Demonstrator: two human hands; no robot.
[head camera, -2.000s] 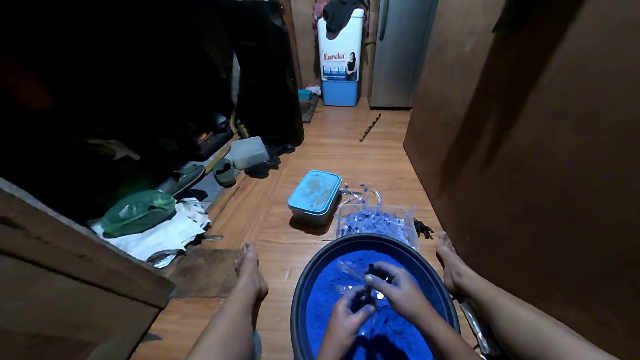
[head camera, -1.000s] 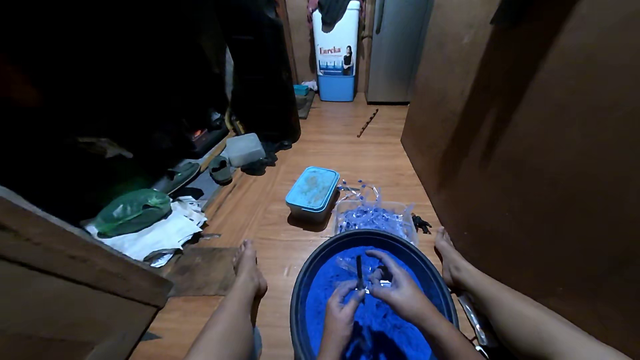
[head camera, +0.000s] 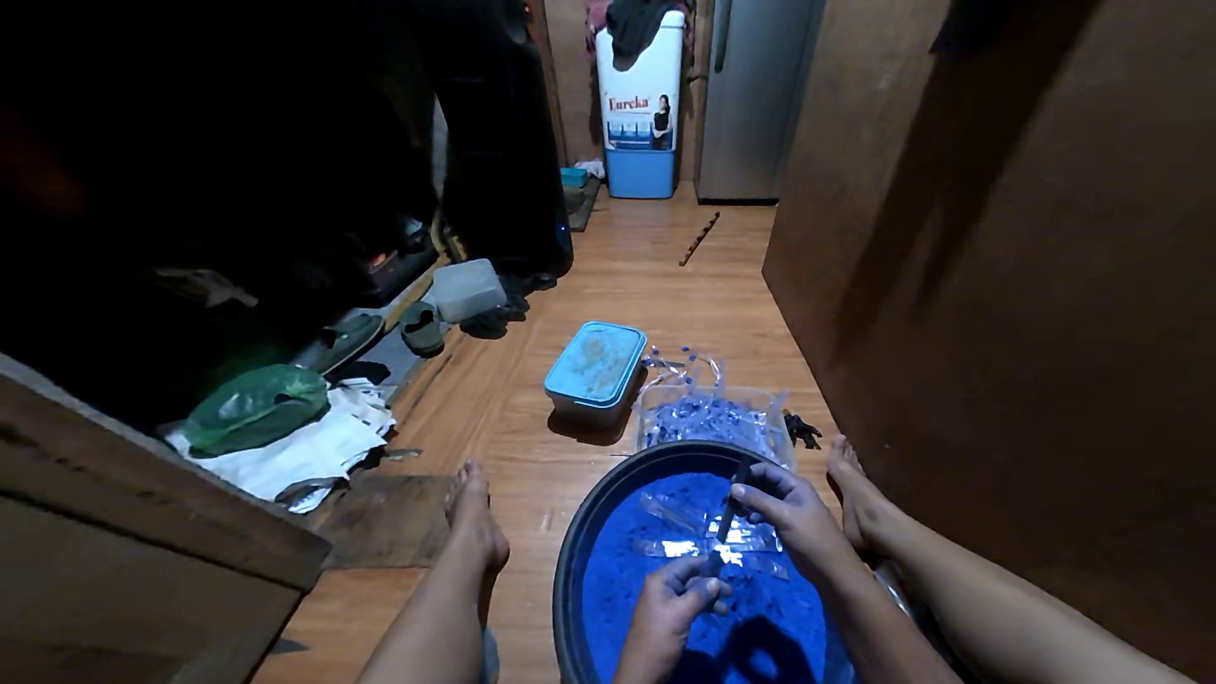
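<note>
Over a round black tub (head camera: 568, 570) of blue powder (head camera: 617, 608), my left hand (head camera: 679, 598) pinches the lower end of a thin dark strip (head camera: 730, 513). My right hand (head camera: 774, 499) grips the same strip near its upper end, so it slants between the two. What the strip is made of cannot be told. Several clear plastic sleeves (head camera: 665, 548) lie on the powder beneath my hands. Just beyond the tub, a clear plastic container (head camera: 651, 423) holds many small clear pieces with blue in them (head camera: 708, 418).
A blue-lidded plastic box (head camera: 597, 366) stands left of the clear container. My bare feet (head camera: 475, 518) flank the tub. Brown panels stand at both sides. Farther off are slippers (head camera: 423, 328), a green plastic bag (head camera: 256, 408) on white cloth, a white-and-blue appliance (head camera: 641, 114) and a refrigerator (head camera: 755, 104).
My right hand has moved up and away from my left, and the dark strip now spans the gap between them. More clear sleeves on the powder have come into sight.
</note>
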